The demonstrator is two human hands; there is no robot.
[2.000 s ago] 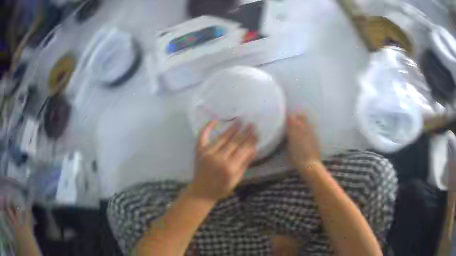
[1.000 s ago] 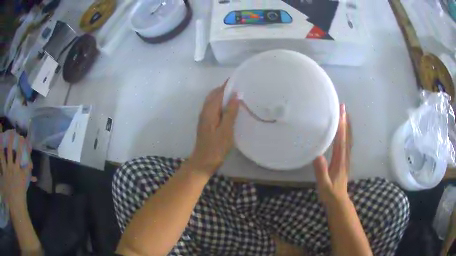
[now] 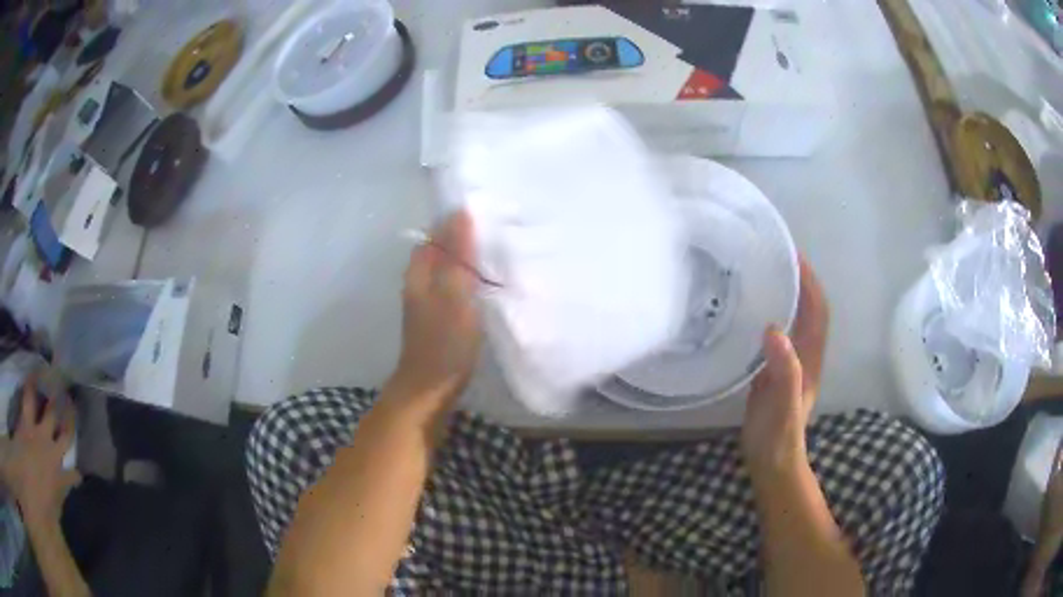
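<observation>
A white wrap or sheet, blurred, is held at its left edge by my left hand. It covers the left part of a white housing. A thin red wire lead with a tiny white plug runs over my left fingers. My right hand grips the right rim of the housing, thumb on the front edge. The housing's round recess with small dark holes shows right of the sheet. The housing's left side is hidden.
A printed carton lies behind. A white housing on a dark brown disc sits back left, with another brown disc nearby. A bagged white housing is at right. Another person's hand is at far left, near an open carton.
The white round piece with the wire has come away to the left with my left hand and now shows as a blurred white shape. The housing's inside is now partly exposed at right.
</observation>
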